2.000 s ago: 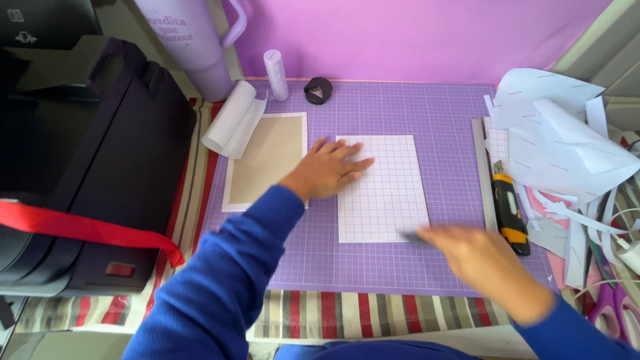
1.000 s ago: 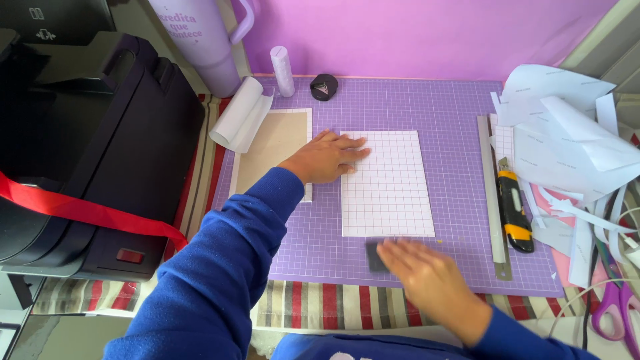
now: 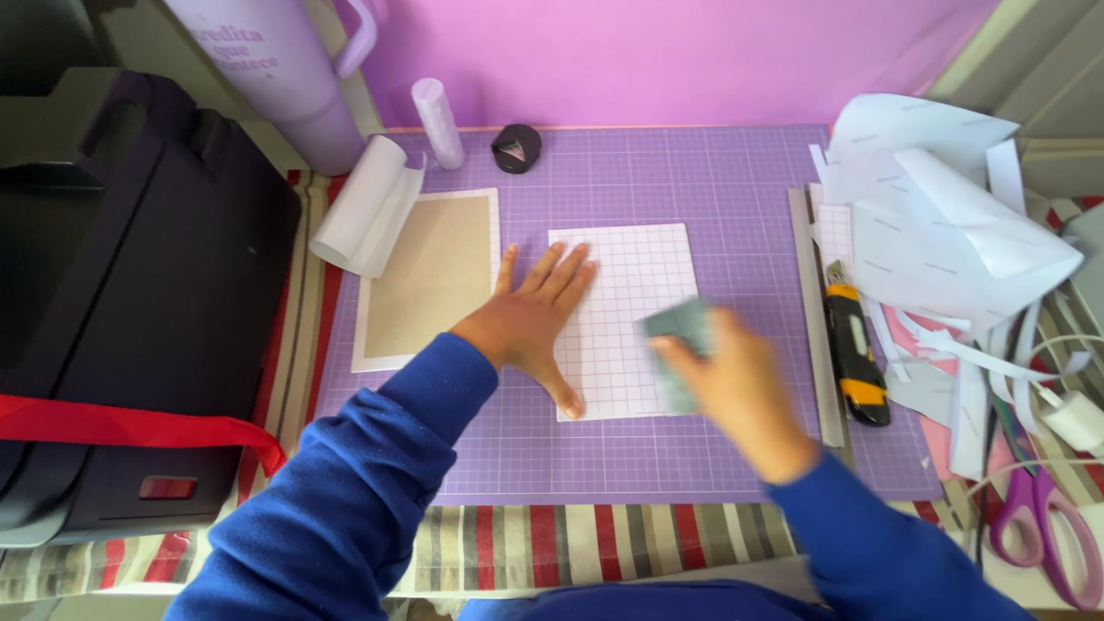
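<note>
A white sheet with a printed grid (image 3: 621,276) lies on the purple cutting mat (image 3: 604,466). Spread flat across its left edge, my left hand (image 3: 535,315) holds nothing. My right hand (image 3: 733,371), blurred, grips a flat grey-green squeegee-like card (image 3: 677,332) over the sheet's right part; whether the card touches the sheet is unclear. To the left lies a beige board with a white border (image 3: 440,276), partly covered by a curled white sheet (image 3: 366,207).
A metal ruler (image 3: 818,345) and a yellow-black utility knife (image 3: 854,349) lie right, beside paper scraps (image 3: 931,216) and purple scissors (image 3: 1039,526). Behind stand a white roll (image 3: 438,121), a black round tool (image 3: 516,148) and a lilac tumbler (image 3: 293,86). A black printer (image 3: 147,285) is at left.
My right hand with the card has moved from the sheet's lower edge up onto its right part. My left hand has shifted lower, and its fingers are more widely spread.
</note>
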